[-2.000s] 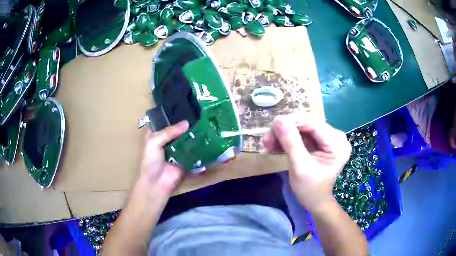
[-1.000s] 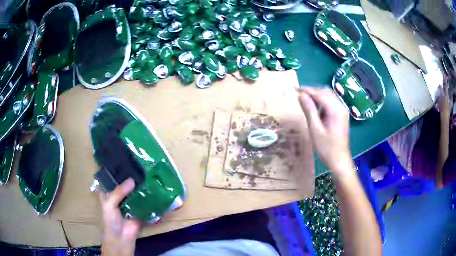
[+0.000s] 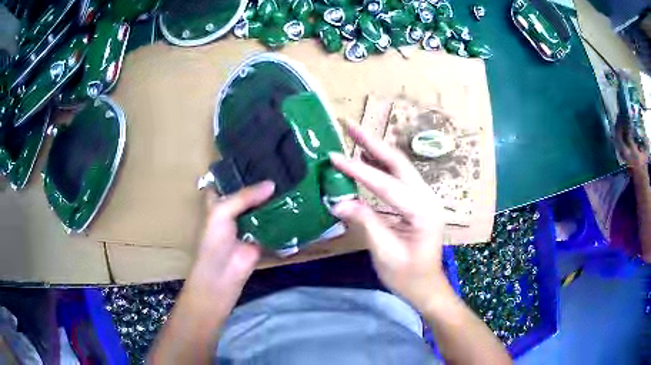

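Observation:
A glossy green car body shell with a pale rim and dark recessed middle is held tilted above the cardboard. My left hand grips its lower left end, thumb on top, beside a silver tab on the left edge. My right hand is at the shell's right edge, thumb and a finger on a small green fitting with a silver face, which touches the shell. A white oval glue dish stands on the stained cardboard pad. No stick shows in my right hand.
Many small green fittings are heaped at the back. Green shells stand at left, and another shell lies at back right. Blue bins of small fittings are below the bench edge. Another person's arm is at far right.
The pale stick seen earlier is gone from my right hand. My right hand has moved from beside the dish to the shell and now holds a green fitting there. My left hand still holds the shell.

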